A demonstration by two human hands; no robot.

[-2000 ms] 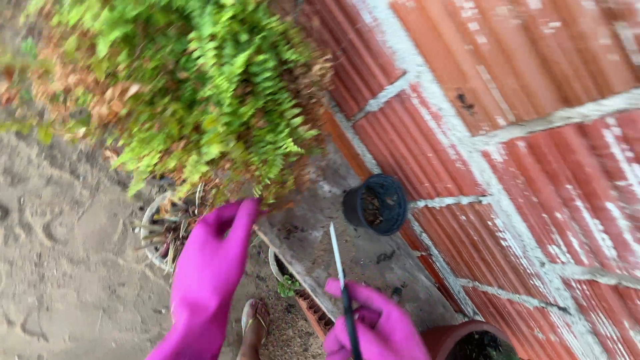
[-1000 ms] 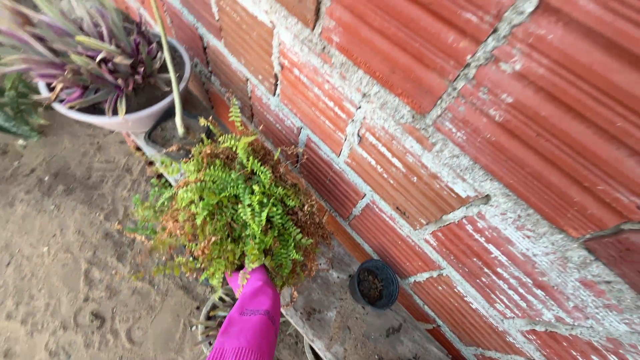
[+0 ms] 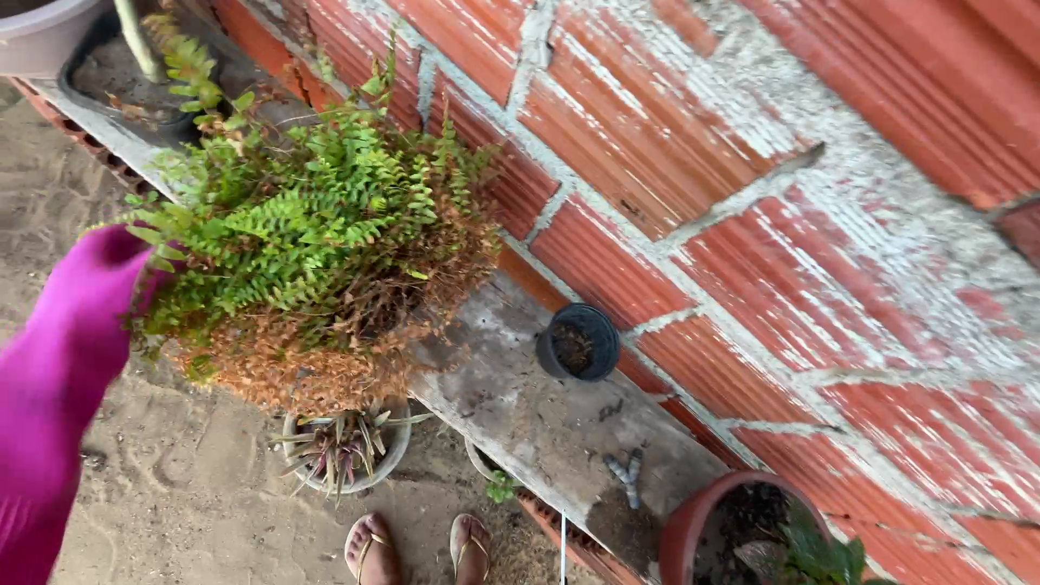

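Note:
My left hand (image 3: 110, 276), in a magenta rubber glove, reaches in at the left edge of a potted fern (image 3: 317, 236); its fingers are hidden behind the leaves, so its hold cannot be told. Green fronds cover the fern's top, and dry brown ones hang along its lower and right sides. The fern's pot is hidden. My right hand is out of view. A thin pale shaft (image 3: 563, 544) rises from the bottom edge, its handle out of frame. A small black plastic pot (image 3: 578, 342) with dark matter inside stands on the ledge, right of the fern.
The narrow ledge (image 3: 520, 406) runs diagonally beside a hollow-brick wall (image 3: 634, 244). A reddish pot (image 3: 682, 528) stands lower right, near a grey forked piece (image 3: 626, 475). A round planter (image 3: 390, 463) sits on sandy ground by two sandaled feet (image 3: 374, 548). More pots stand upper left.
My left hand has gone from the fern's lower edge to its left side. My right hand, seen two seconds ago with a thin pale-shafted tool, is out of view.

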